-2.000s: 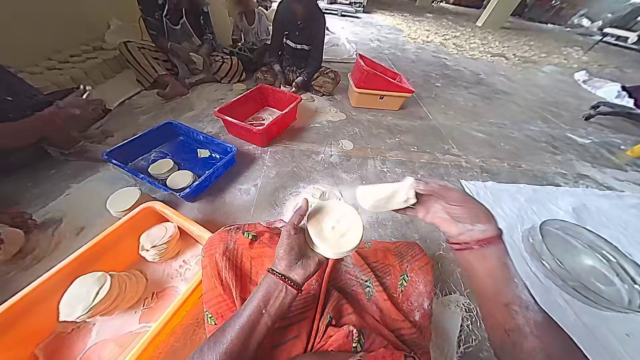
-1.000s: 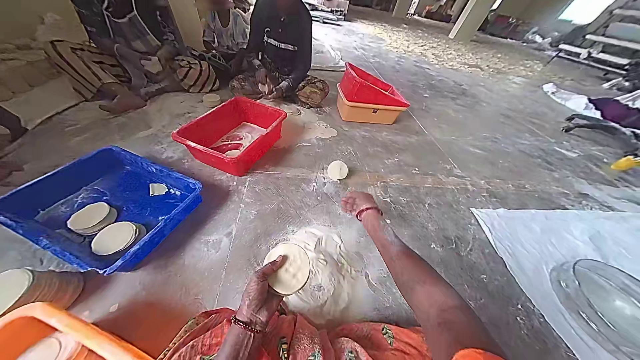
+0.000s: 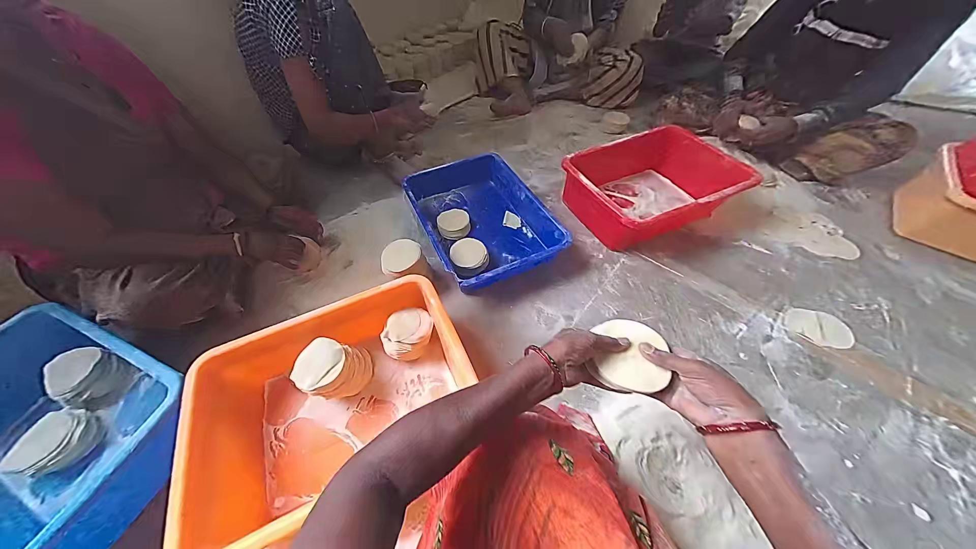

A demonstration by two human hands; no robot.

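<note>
Between both hands, over my lap, is a round of pale dough (image 3: 631, 366), possibly a stack. My left hand (image 3: 583, 354) grips its left side with the thumb on top. On its right side, my right hand (image 3: 698, 381) holds the edge, thumb above and fingers beneath. Under my right wrist lies a heap of white flour (image 3: 671, 465) on the floor. A single flat dough round (image 3: 820, 329) rests on the floor to the right. To the left stands an orange plastic tub (image 3: 229, 366) with two stacks of dough rounds, the larger one leaning (image 3: 332, 368).
A blue tray (image 3: 553, 255) with two stacks and a red tub (image 3: 610, 217) stand ahead. A stack of rounds (image 3: 402, 258) sits beside the blue tray. Another blue tub (image 3: 156, 419) is far left. Several people sit working along the left and back; an orange tub is at right.
My right hand, reaching out over the floor a second ago, has come back to the dough in my left hand. The view has swung left.
</note>
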